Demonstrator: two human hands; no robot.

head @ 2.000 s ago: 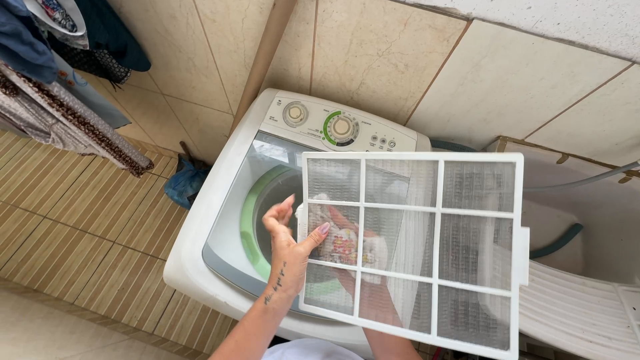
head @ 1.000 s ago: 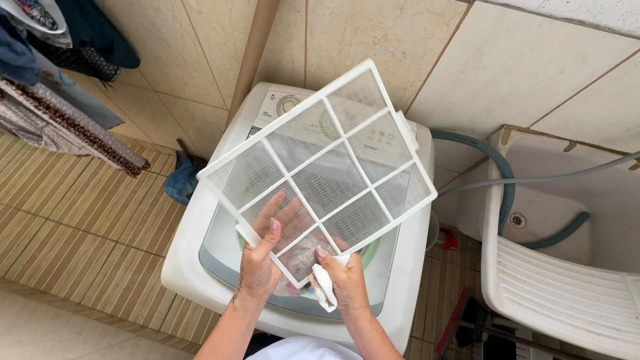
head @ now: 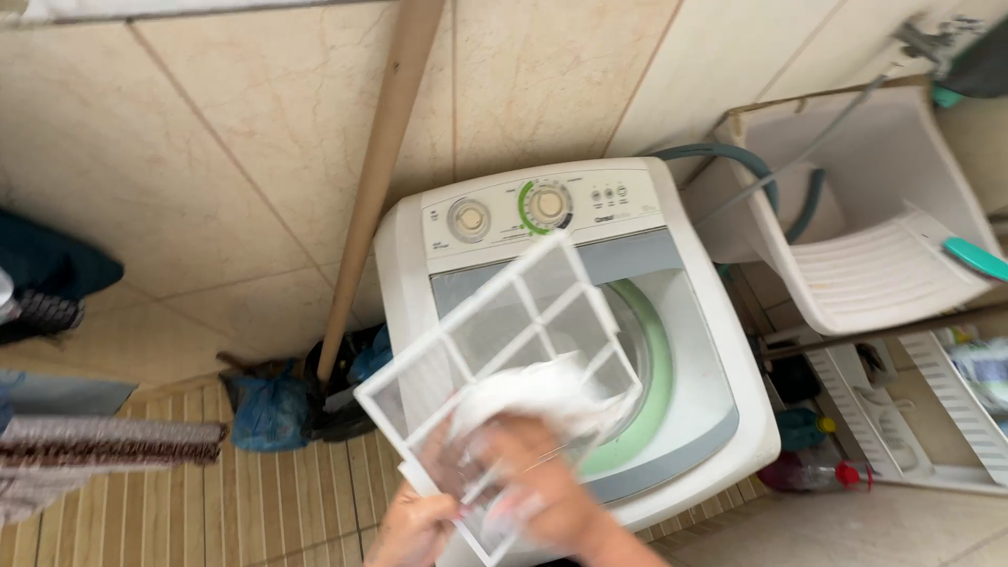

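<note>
A white plastic-framed mesh filter screen (head: 482,356) is held tilted over the top-loading washing machine (head: 693,394). My left hand (head: 421,516) grips the frame's lower left edge, thumb on the near side and fingers seen through the mesh. My right hand (head: 535,480), blurred, lies over the lower part of the screen with a white cloth (head: 528,394) bunched at its fingers against the mesh. The machine's lid is down, and its control panel (head: 543,206) shows behind the screen.
A laundry sink (head: 874,276) with a grey hose (head: 732,153) and a green-handled brush (head: 976,258) is at the right, above a white shelf (head: 941,402) and bottles. Left of the machine are a leaning wooden pole (head: 382,173), a blue bag (head: 270,413) and hanging clothes (head: 55,260).
My left hand has shifted from the screen's bottom corner to its left edge. My right hand has moved onto the mesh with the cloth. The view has swung noticeably.
</note>
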